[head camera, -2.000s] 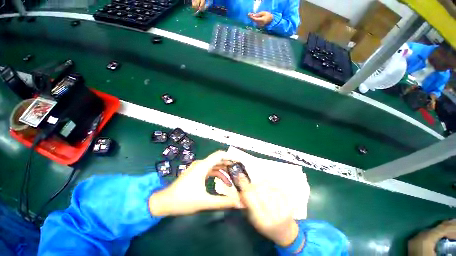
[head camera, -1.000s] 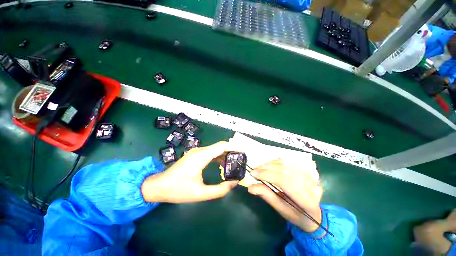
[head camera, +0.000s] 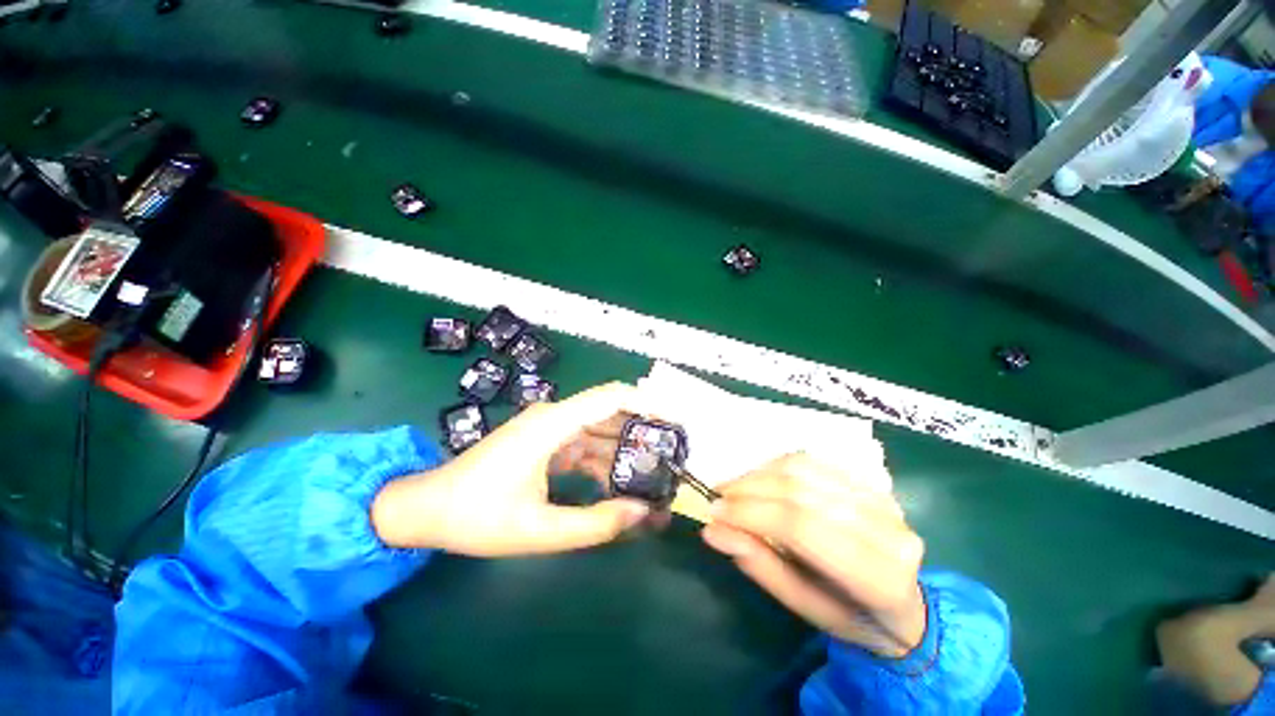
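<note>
My left hand (head camera: 524, 483) holds a square black electronic module (head camera: 647, 459) between thumb and fingers, its detailed face turned up. My right hand (head camera: 825, 539) holds dark tweezers (head camera: 694, 484), whose tips are at the right part of the module's face. Whether the tips hold a tiny piece cannot be made out. White paper sheets (head camera: 762, 424) lie under and behind the hands. A cluster of several similar modules (head camera: 484, 379) lies on the green bench beyond my left hand, and another module (head camera: 284, 361) lies apart beside the red tray.
A red plastic tray (head camera: 182, 399) with a black cabled device stands at the left. A white rail (head camera: 559, 320) edges the green conveyor, which carries spaced modules. A clear blister tray (head camera: 727, 53) and black parts tray (head camera: 958, 87) lie beyond. A metal post and another person's hand (head camera: 1216, 650) are at the right.
The module has turned face up in my left hand since the earliest frame. The tweezers now show between my right fingers, tips on the module. The belt modules have shifted slightly left.
</note>
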